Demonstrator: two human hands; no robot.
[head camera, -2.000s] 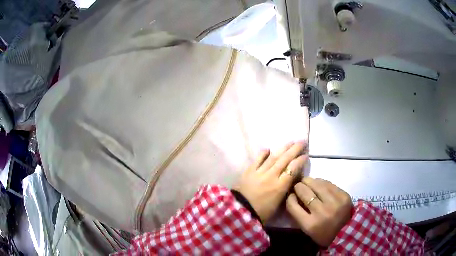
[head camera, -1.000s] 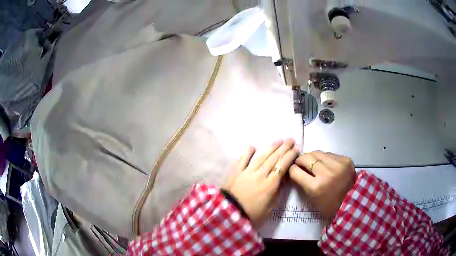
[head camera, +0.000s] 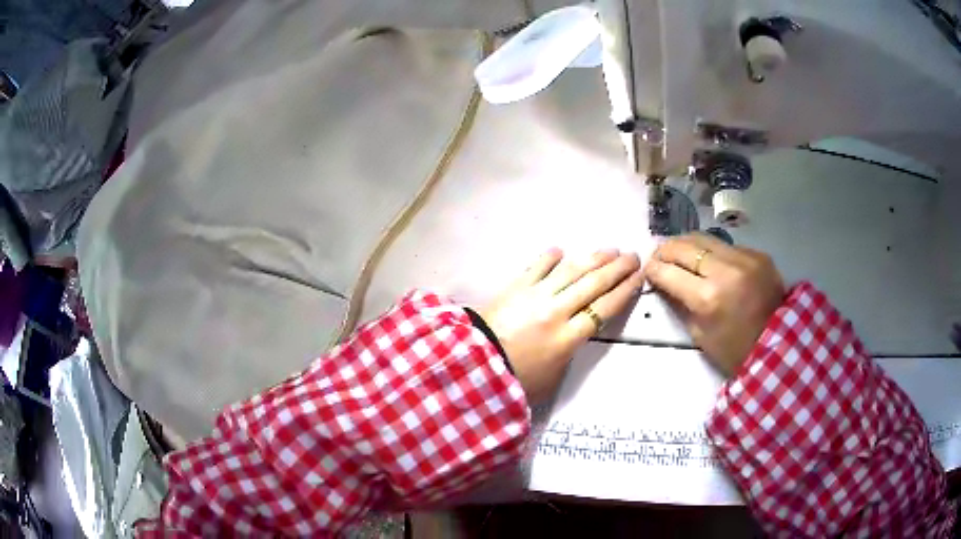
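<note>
The beige trouser panel (head camera: 253, 158) covers the left of the table, with a tan topstitched seam (head camera: 422, 195) curving down it. Its right edge lies under the presser foot (head camera: 660, 205). My left hand (head camera: 564, 311) lies flat on the panel, fingers spread, below and left of the foot. My right hand (head camera: 722, 290) is just below the foot, thumb and fingers pinching the panel edge beside my left fingertips. The fingertips hide the pinched edge.
The white sewing machine head (head camera: 822, 84) stands at upper right, with a tension dial (head camera: 727, 190). A translucent white guard (head camera: 537, 58) lies over the panel. A ruler strip (head camera: 622, 444) runs along the table front. Cloth heaps (head camera: 58, 147) lie at left.
Both hands have moved up towards the presser foot with the panel edge. The panel and its seam have shifted upward past the needle. More of the ruler strip shows.
</note>
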